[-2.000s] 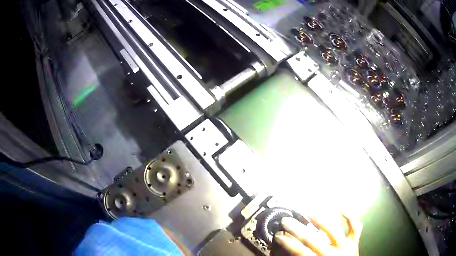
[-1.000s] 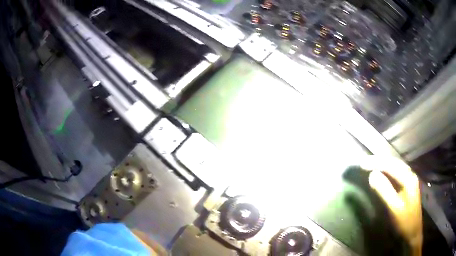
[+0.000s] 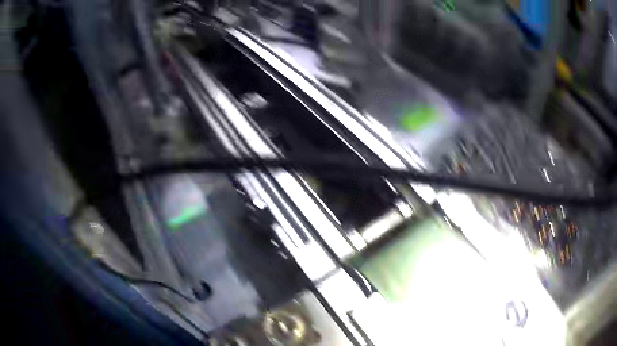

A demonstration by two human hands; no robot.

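Neither of my hands can be made out; the view is tilted and blurred. The nest plate with round metal discs (image 3: 284,327) is cut off by the bottom edge. The green belt (image 3: 406,260) lies at lower right, mostly washed out by glare. A faint, small ring-like outline (image 3: 517,313) shows inside the glare; what it is cannot be told. The toothed round parts and their fixture cannot be made out.
Bright conveyor rails (image 3: 254,135) run diagonally beside a dark channel. A thick black cable (image 3: 338,167) crosses the view. A clear tray with copper-glinting parts (image 3: 544,226) is at right. A thin cable (image 3: 159,284) lies lower left.
The view has swung up, so rails and channel fill more of it. My hands and the two toothed parts have left sight. The black cable now crosses the picture.
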